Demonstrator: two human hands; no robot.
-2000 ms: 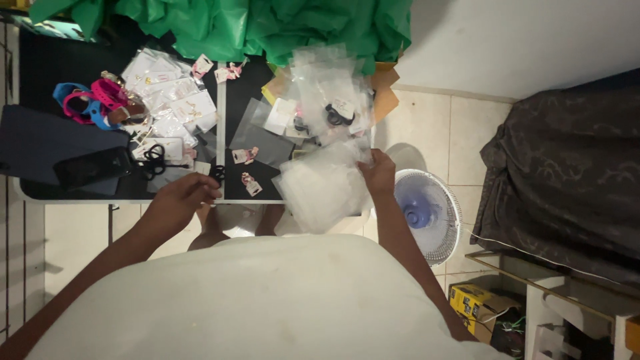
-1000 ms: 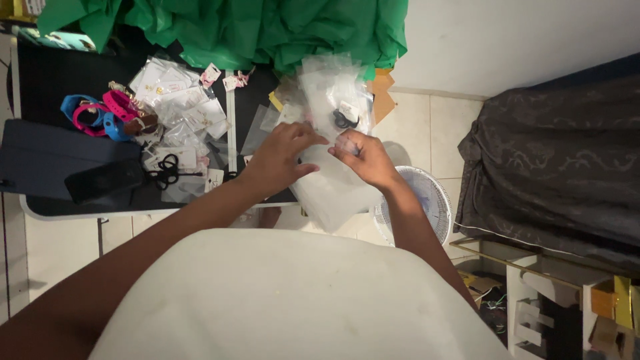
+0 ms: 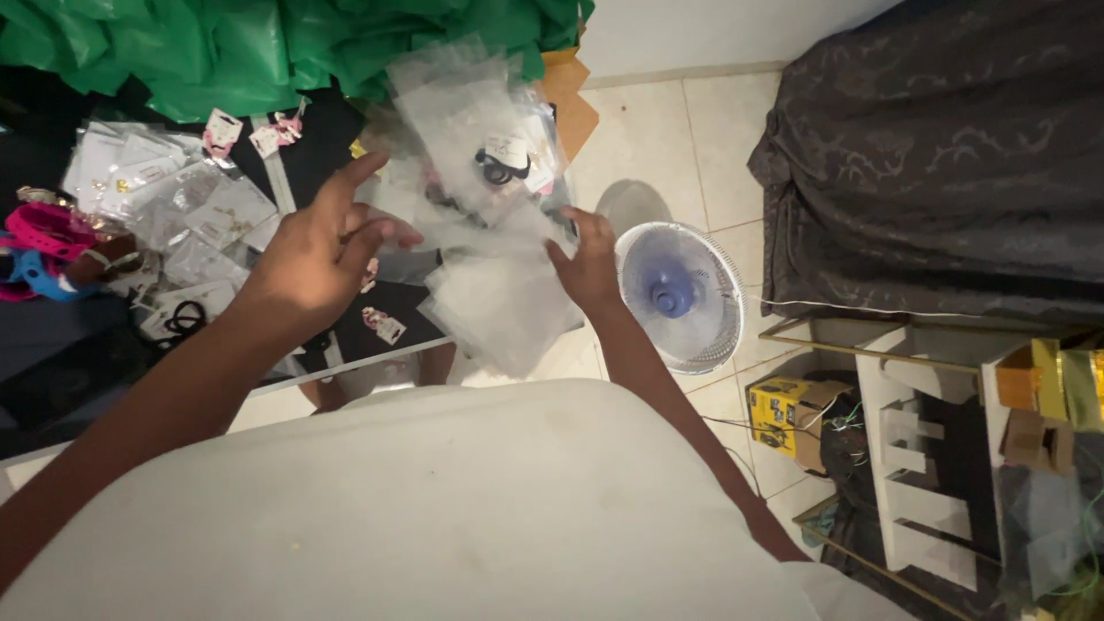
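Note:
Clear plastic bags (image 3: 504,302) lie in a loose stack at the right end of the black table, in front of more bags with a carded black hair tie (image 3: 502,164) on them. At the right edge of the bags is my right hand (image 3: 591,259), thumb and fingers curved; whether it grips a bag is unclear. My left hand (image 3: 323,246) hovers left of the bags with its fingers spread and nothing in it. Small carded pink items (image 3: 382,325) lie near the front edge. Bagged cards with jewellery (image 3: 220,211) form a pile at the left.
Green plastic sheeting (image 3: 250,52) covers the table's back. Pink and blue straps (image 3: 52,250) and a dark phone-like slab (image 3: 69,371) lie at far left. A fan with a white guard (image 3: 681,297) stands right of the table, near a yellow box (image 3: 776,414) and a white shelf unit (image 3: 880,448).
My left hand has moved away to the left from the bags, where it was close to my right hand a second ago. My right hand has shifted to the bags' right edge.

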